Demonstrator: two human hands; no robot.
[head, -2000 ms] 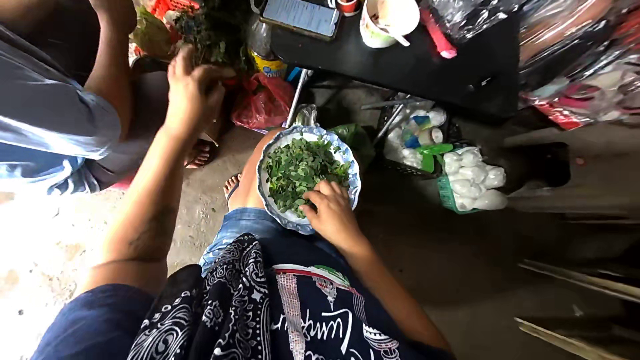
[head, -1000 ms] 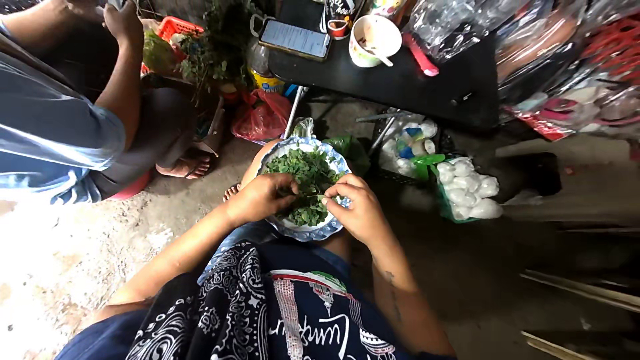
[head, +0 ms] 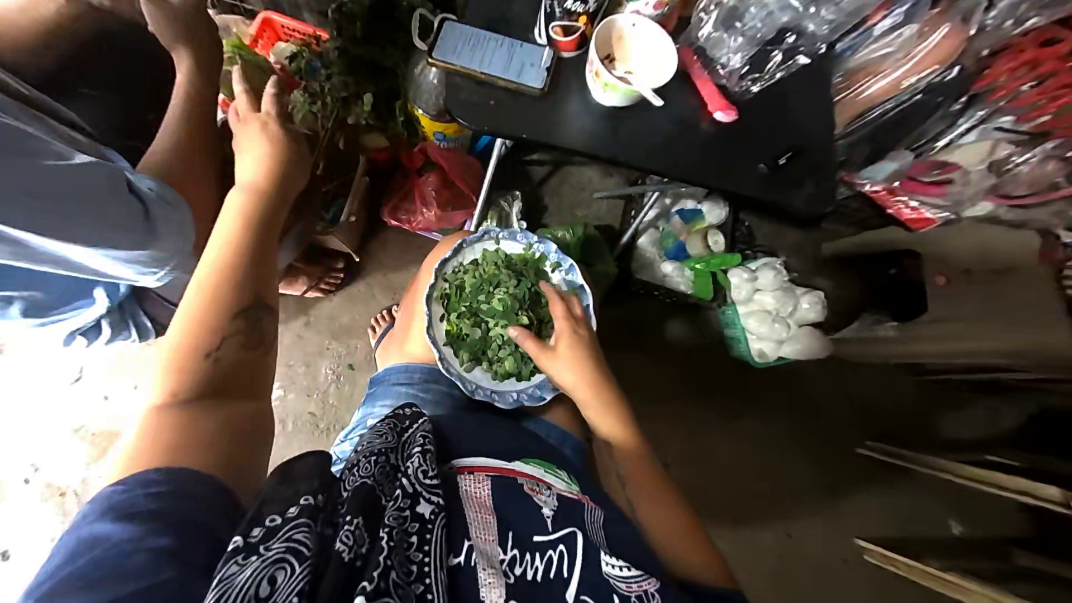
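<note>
A blue-and-white scalloped plate (head: 444,356) rests on my lap, heaped with small green leaves (head: 494,310). My right hand (head: 569,339) reaches over the plate's right side, thumb and fingers apart, with the fingertips at the leaves; nothing shows held between them. My left hand (head: 266,138) is stretched out to the upper left, fingers spread, beside a bunch of leafy stems (head: 335,92). Its palm is turned away, and no held thing shows in it.
A black table (head: 628,138) bears a phone (head: 490,54), a paper cup with a spoon (head: 630,63) and a pink-handled item (head: 708,84). A red plastic bag (head: 435,188) lies below. Bagged white items fill a green basket (head: 737,335). Another person sits at the left.
My left hand has left the plate, where both hands worked together a second ago, and has moved to the upper left. My right hand stays at the leaves with its fingers now more spread.
</note>
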